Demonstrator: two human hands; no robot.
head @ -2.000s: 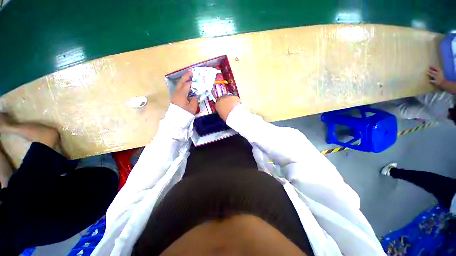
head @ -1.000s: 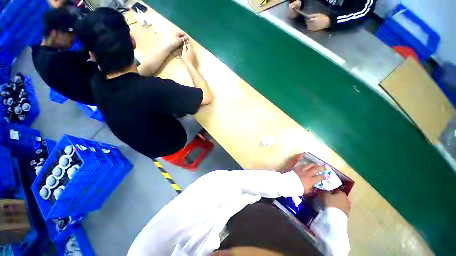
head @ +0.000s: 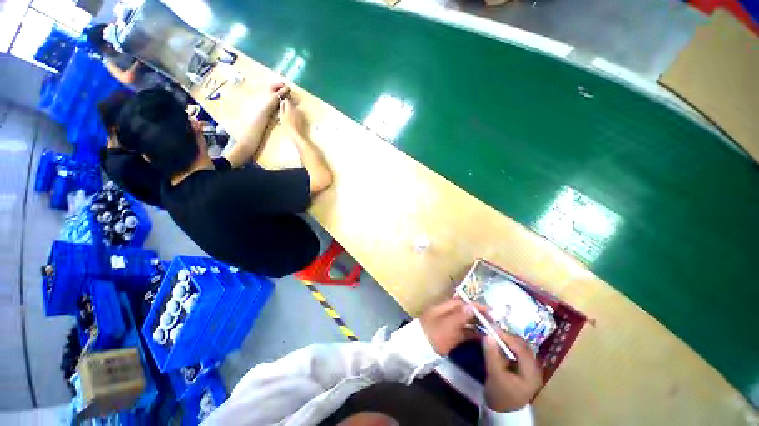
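Note:
A red carton (head: 566,339) lies at the front edge of the pale bench, with a shiny clear plastic bag (head: 518,309) inside. My left hand (head: 449,324) is over the carton's near left side, its fingers at the upper end of a thin white stick (head: 493,329). My right hand (head: 512,376) is at the carton's near side and holds the stick's lower end. A small white part (head: 422,243) lies on the bench left of the carton.
A green conveyor (head: 466,141) runs behind the bench (head: 374,200). A seated person in black (head: 241,216) works at the bench on the left, by a red stool (head: 337,268). Blue crates (head: 225,308) with white round parts stand on the floor. Cardboard (head: 720,79) is at upper right.
My hands have come out of the bag area and now hold the white stick above the carton. The view has turned left since the oldest frame, showing the seated people and crates.

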